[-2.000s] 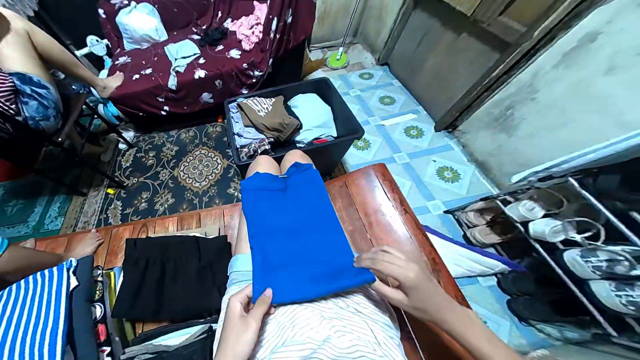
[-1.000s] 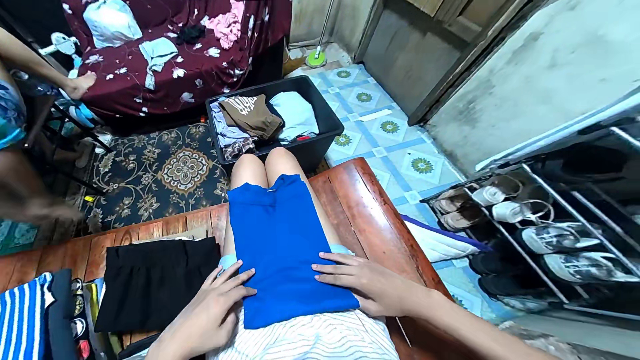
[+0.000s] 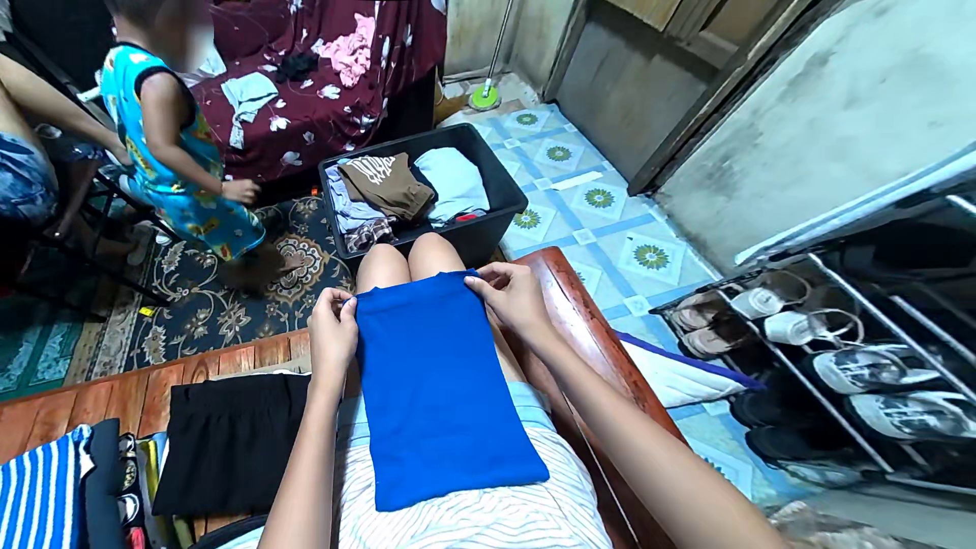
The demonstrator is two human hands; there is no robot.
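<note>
A folded blue cloth garment [image 3: 446,389] lies flat across my lap, its far edge near my knees. My left hand [image 3: 334,324] pinches its far left corner between thumb and fingers. At the far right corner, my right hand [image 3: 512,297] grips the same edge. Left of my left forearm lies a folded black garment [image 3: 229,442] on the wooden bench. Beyond my knees stands a black plastic bin [image 3: 499,213] holding a brown printed garment [image 3: 387,185], a light blue garment [image 3: 454,183] and other clothes.
A small person [image 3: 171,152] stands on the patterned rug at left, near another person's legs. More folded clothes, with a blue-striped one [image 3: 42,488], lie at lower left. A shoe rack [image 3: 831,389] stands right. A sofa with a maroon cover [image 3: 305,114] is behind the bin.
My hands have moved from the near part of the blue garment to its far corners and taken hold there. A small person now stands on the rug at left.
</note>
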